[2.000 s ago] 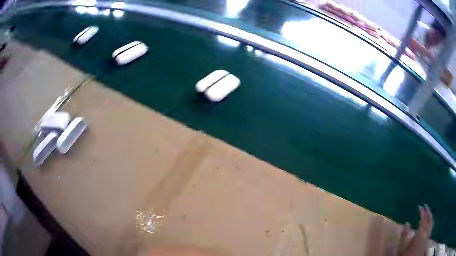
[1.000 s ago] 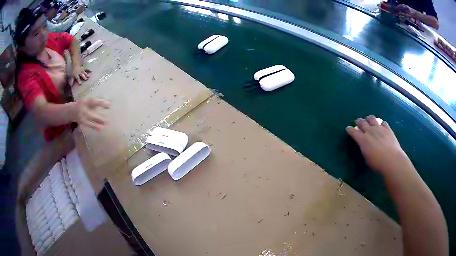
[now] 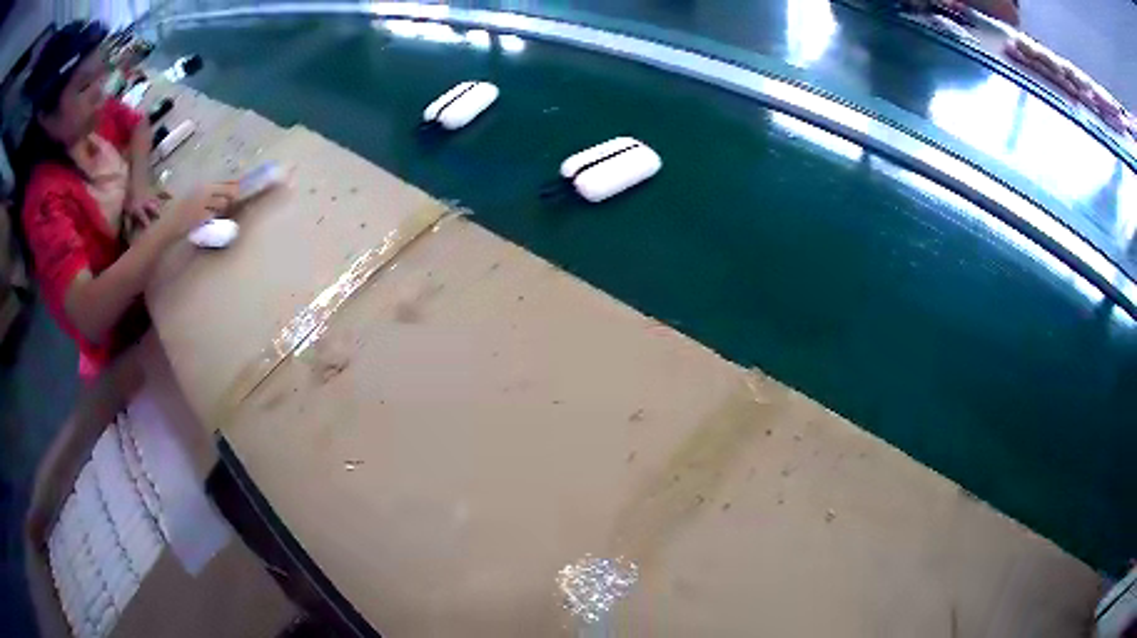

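Note:
Neither of my hands is in view. A white case point(image 3: 611, 170) with a black centre seam lies on the green conveyor belt, its black cord loops pointing left. A second, similar white case point(image 3: 461, 105) lies farther up the belt. At the left, another person's hand holds a blurred white shell point(image 3: 259, 182) just above the cardboard, and a white piece point(image 3: 215, 233) lies beside that hand. A pale object point(image 3: 1118, 606) is cut off at the lower right edge; I cannot tell what it is.
The taped cardboard bench point(image 3: 499, 411) runs along the green belt point(image 3: 798, 287), with a metal rail point(image 3: 698, 87) beyond. A person in red point(image 3: 75, 237) sits at the left. A carton of white parts point(image 3: 106, 536) stands at lower left. Pinkish bundles point(image 3: 1060, 75) lie at upper right.
The three white shells have left the near cardboard, and the person in red now has white pieces at their hand. My hand on the belt and the case under it are out of view.

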